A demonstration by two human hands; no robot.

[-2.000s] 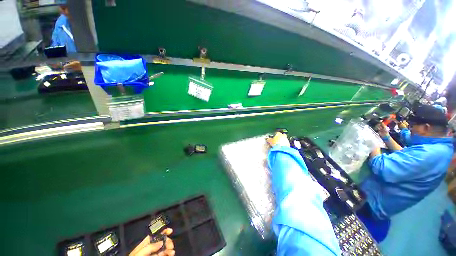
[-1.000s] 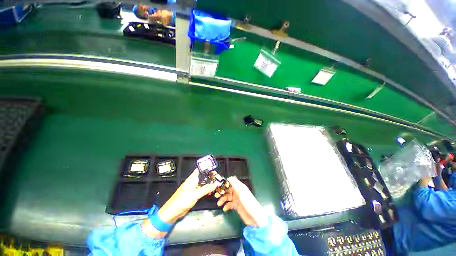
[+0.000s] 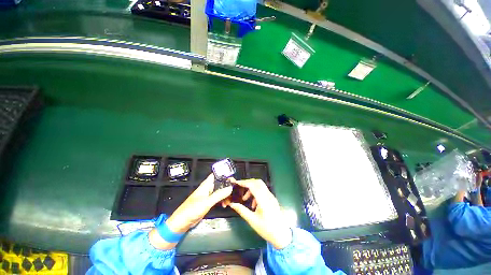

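Observation:
A black squarish electronic unit (image 3: 224, 168) with a bright white face is held over the black foam tray (image 3: 141, 200). My left hand (image 3: 198, 207) grips the unit from below left; a blue band is on that wrist. My right hand (image 3: 258, 208) is at the unit's lower end, fingertips pinched close to it. A dark part shows between the hands, but its shape is not clear. Two more units, one at the far left (image 3: 145, 168) and one beside it (image 3: 178, 169), lie in the tray's back row.
A blister tray stack (image 3: 344, 174) stands at right, a small dark part (image 3: 286, 120) behind it. Beyond are a long black tray (image 3: 401, 188) and a neighbour with a clear plastic sheet (image 3: 444, 180). Packed rows (image 3: 381, 260) lie lower right, a yellow tray (image 3: 33, 262) lower left, a large black tray (image 3: 16, 115) far left.
Two seconds ago my right arm reached to the blister stack and my left hand held a unit at the tray. Both hands have since met at the unit; the right fingers now sit closer to it.

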